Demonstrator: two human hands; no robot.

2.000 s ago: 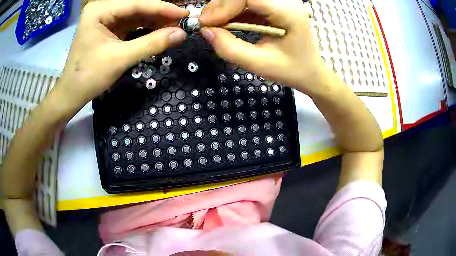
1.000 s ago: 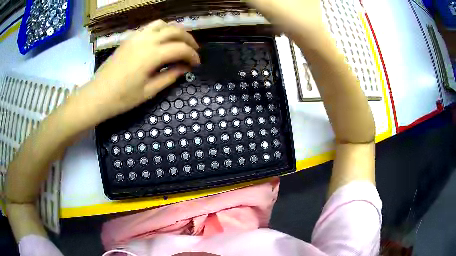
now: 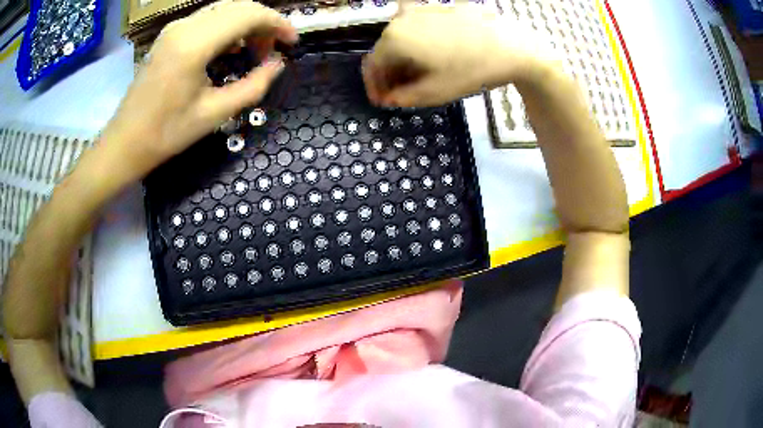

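The black parts tray [image 3: 318, 297] lies in front of me, with rows of seated parts [image 3: 341, 216] in its round pockets. A few small round metal parts [image 3: 257, 118] lie loose at its upper left. My left hand [image 3: 197, 79] is over the tray's upper left, thumb and fingers apart; I see nothing between them. My right hand [image 3: 435, 57] is over the upper right, fingers curled down and slightly blurred; whether it holds anything is hidden. No hand stick shows.
A blue parts bin [image 3: 61, 38] with loose silver pieces is at the upper left. Slotted boards lie left [image 3: 38, 167] and right [image 3: 577, 75] of the tray. A brown-edged stack [image 3: 155, 18] is behind it. Yellow and red tape lines mark the table.
The hands met over the tray's top holding a small part and a pale stick, then separated. My right hand has since come back over the upper right. The tray appears slightly shifted in view.
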